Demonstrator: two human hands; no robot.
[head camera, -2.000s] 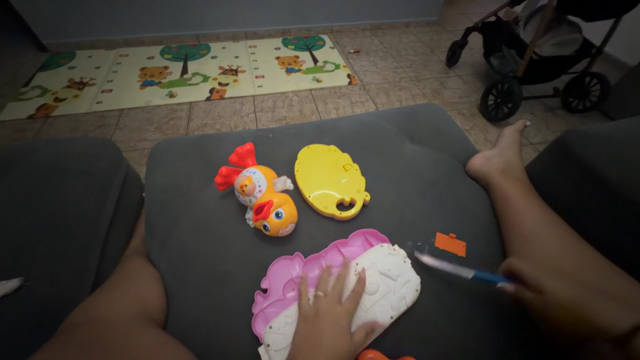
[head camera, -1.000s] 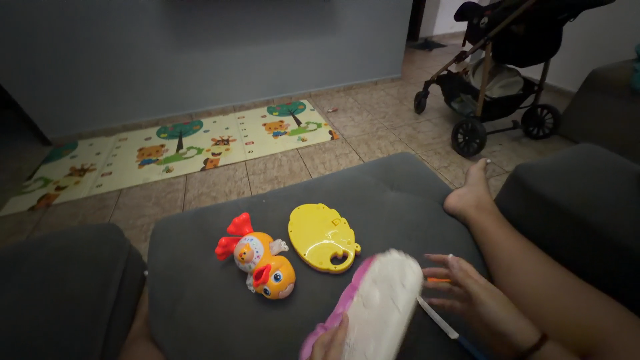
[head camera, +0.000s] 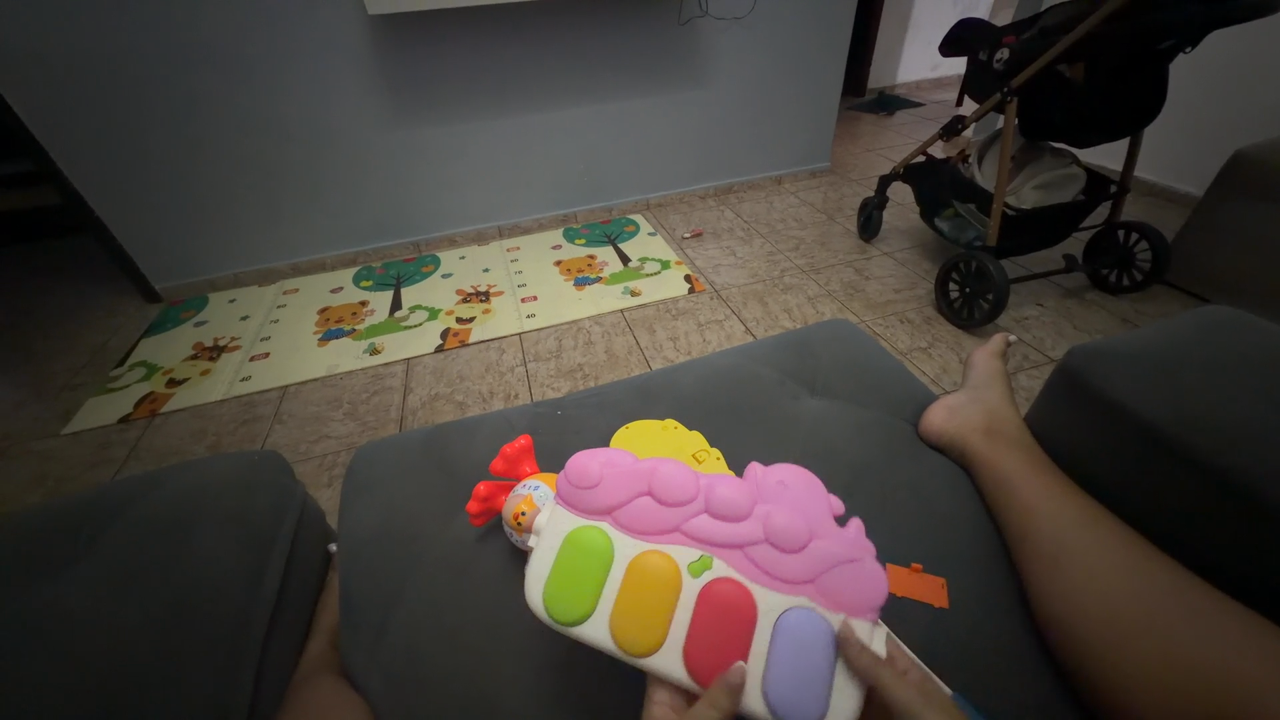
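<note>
A pink and white toy piano (head camera: 700, 580) with green, yellow, red and purple keys faces up, held above the grey cushioned seat (head camera: 440, 600). My left hand (head camera: 697, 695) grips its lower edge, the thumb by the red key. At the right end, the fingers of my right hand (head camera: 890, 665) close on it beside the purple key. Behind the piano a toy duck (head camera: 522, 510) with red feet is partly hidden, as is a yellow plastic toy part (head camera: 665, 440). An orange battery cover (head camera: 917, 586) lies on the seat to the right. Part of a pale, thin tool (head camera: 915, 660) shows behind my right hand.
The person's leg (head camera: 1060, 540) stretches along the seat's right side. Dark upholstered pieces stand at left (head camera: 160, 580) and right (head camera: 1170, 430). Beyond are a stroller (head camera: 1010, 180) and a printed play mat (head camera: 420, 320) on the tiled floor.
The toy piano has been lifted from the seat and turned from its white underside to its keys. My right hand, which held a blue-handled tool two seconds ago, is now on the piano.
</note>
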